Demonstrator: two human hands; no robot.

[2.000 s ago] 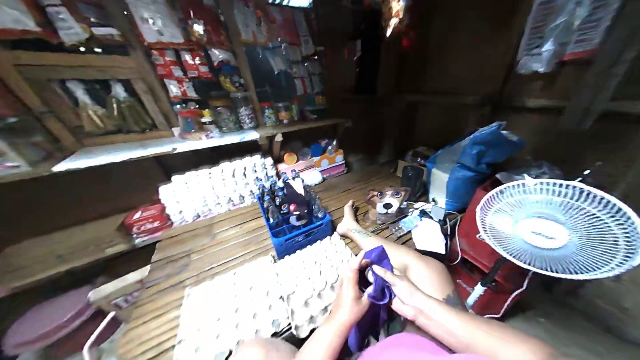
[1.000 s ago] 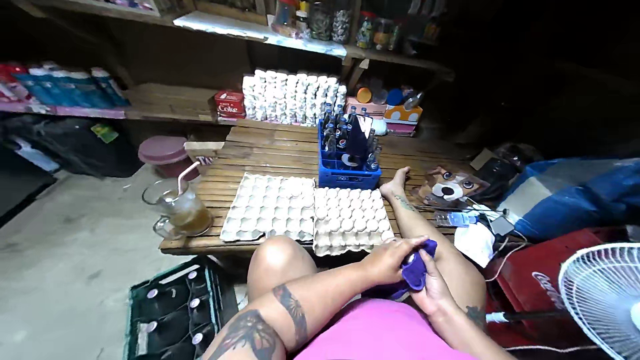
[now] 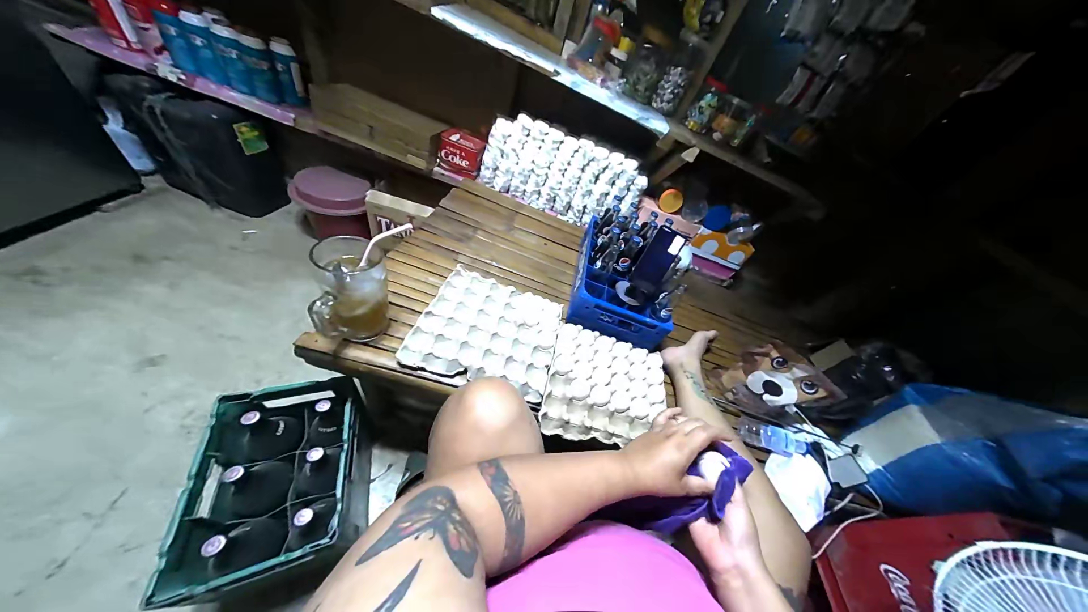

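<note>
My left hand point(image 3: 676, 452) is closed on a purple cloth point(image 3: 663, 510) and a white rounded object point(image 3: 712, 465), which looks like an egg, wrapped partly in it. From below, my right hand point(image 3: 729, 531) grips the same cloth, its fingers partly hidden by the folds. Both hands are over my lap, just in front of a stack of egg trays holding pale eggs point(image 3: 605, 378) on the slatted bamboo table. To the left of that stack, touching it or nearly so, lies a paper-pulp egg tray point(image 3: 484, 327) with bare hollows.
Behind the trays stands a blue crate point(image 3: 616, 319) of bottles with a dark phone-like object on top. A glass mug with a straw point(image 3: 350, 297) is near the table's left corner. A green bottle crate point(image 3: 255, 493) sits on the floor; a white fan point(image 3: 1020, 578) is at lower right.
The view has swung left and down, bringing the mug and floor crate into sight. Both hands stay together on the purple cloth; the white rounded object now shows between them.
</note>
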